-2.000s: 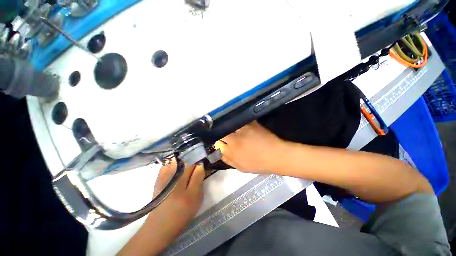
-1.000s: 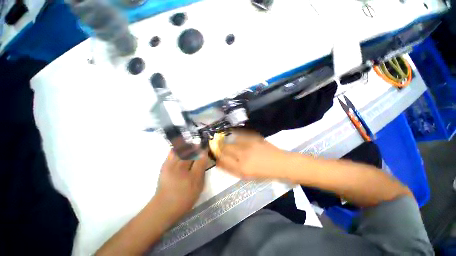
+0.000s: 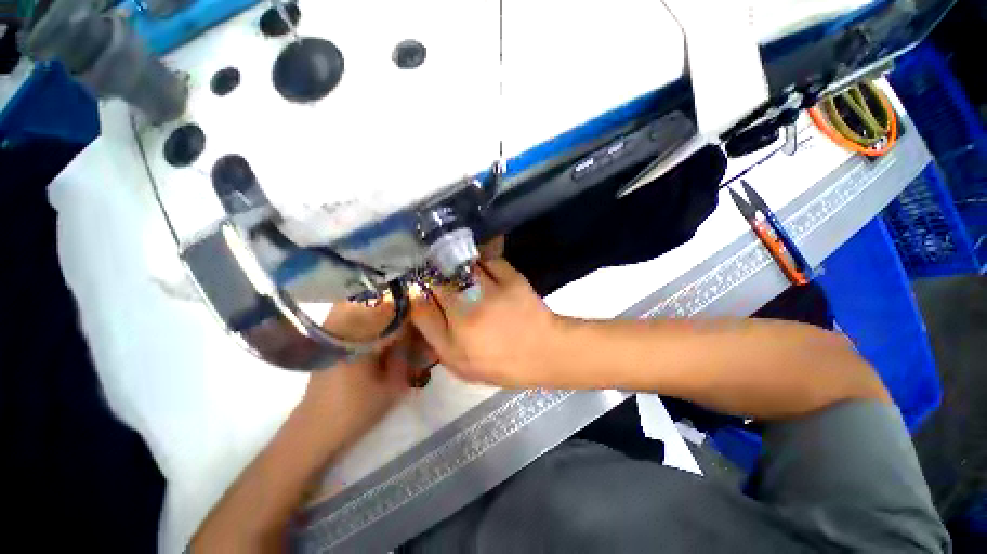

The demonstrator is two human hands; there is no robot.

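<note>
The white sewing machine has a grey cylinder above its needle area. My right hand is at the needle area, fingers bent and fingertips partly hidden by metal parts. My left hand is just left of it, partly behind the curved shiny metal guard. A small dark bit, seemingly of the black garment piece, shows between my hands at my left fingers. What my right fingertips hold is hidden. More black fabric lies under the machine arm.
Thread snips with orange and blue handles lie near the ruler edge. A looped orange-yellow coil lies at the table's right end. A blue crate stands right of the table. White cloth spreads at the left.
The view has shifted. My right hand has moved left against my left hand, closer under the needle area. The yellowish bit seen between the hands a second ago no longer shows.
</note>
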